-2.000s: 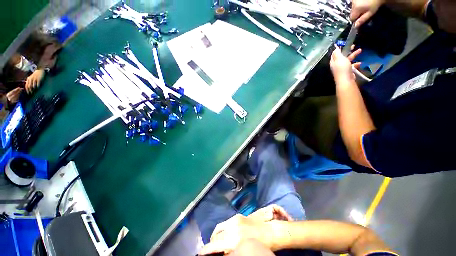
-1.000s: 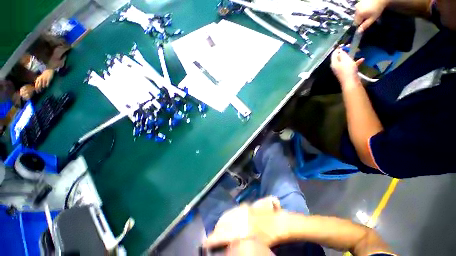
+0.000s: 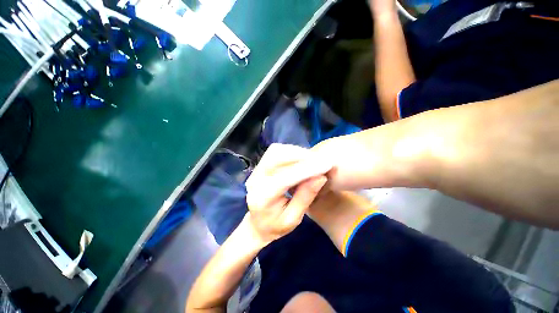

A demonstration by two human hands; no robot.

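My left hand (image 3: 279, 215) and my right hand (image 3: 274, 168) are pressed together beyond the bench edge. My left thumb lies against the other hand or wrist. Most fingers are hidden, and I see no thing held. A pile of white wire harnesses (image 3: 29, 38) with blue connector housings (image 3: 83, 76) lies at the upper left of the bench. A ruler-like strip (image 3: 231, 38) with a looped end lies beside white work drawings (image 3: 199, 32).
The green bench (image 3: 132, 177) has a pale edge running diagonally. A grey machine (image 3: 37, 260) with a white strip stands lower left. A neighbour's forearm (image 3: 392, 64) is upper right. Another forearm and trimmed sleeve (image 3: 392, 244) show beneath my hands; whose is unclear.
The view has shifted down and right. My joined hands now appear higher and larger, with more of both forearms showing. The neighbour's hands have left the view.
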